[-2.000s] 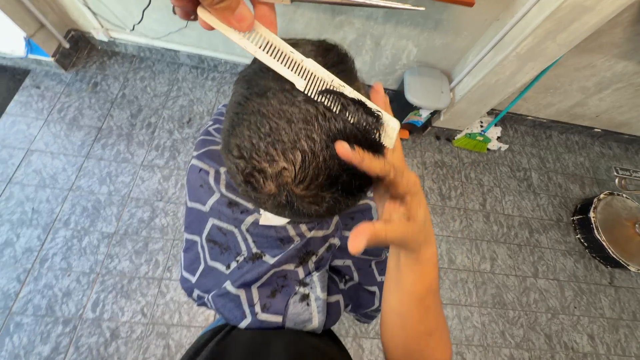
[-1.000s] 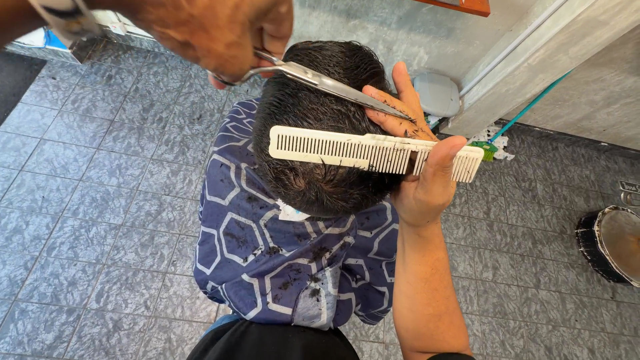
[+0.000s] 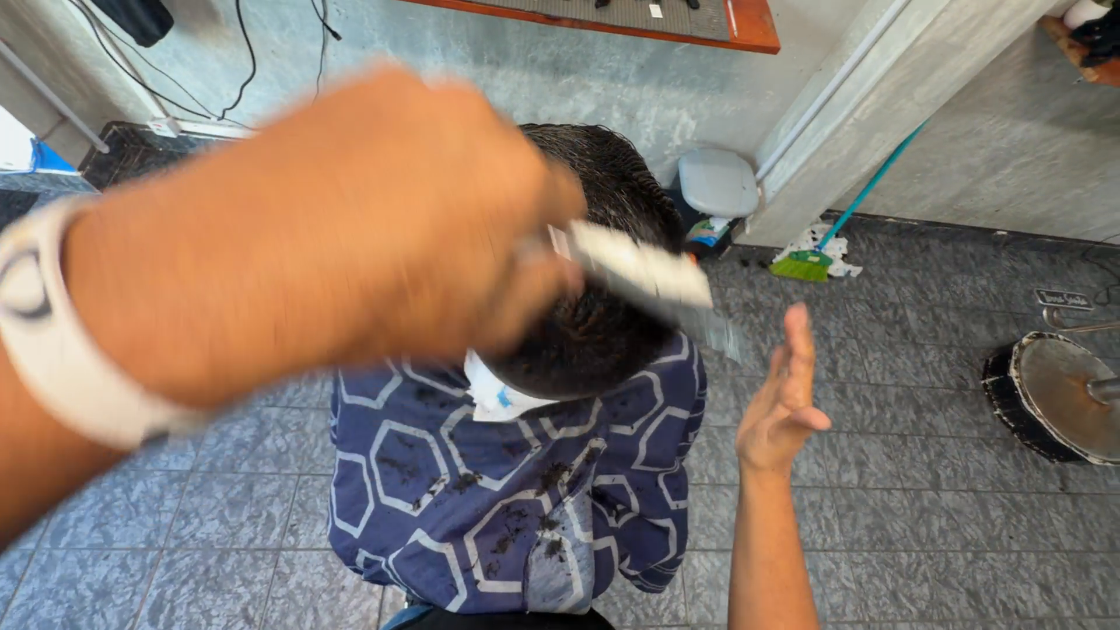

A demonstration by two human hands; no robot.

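Observation:
Blurred by motion, my left hand point(image 3: 420, 219), with a white wristband point(image 3: 70, 332), is shut on a white comb point(image 3: 643, 262) over the seated person's dark hair point(image 3: 604, 175). A grey, blurred blade shape, likely the scissors point(image 3: 700, 324), shows beside the comb. To the right of the head, my right hand point(image 3: 779, 402) is raised with fingers extended, holding nothing. The person wears a blue cape with white hexagons point(image 3: 516, 490), with hair clippings on it. White paper point(image 3: 499, 394) shows at the neck.
An orange-edged shelf point(image 3: 761, 39) is on the wall ahead. A lidded bin point(image 3: 719, 184) stands beside the pillar. A green broom point(image 3: 801, 265) leans farther right. A round metal chair base point(image 3: 1063, 398) is at the far right.
The comb, held in my right hand one second ago, is now in my left hand. My right hand has moved off the hair to the right.

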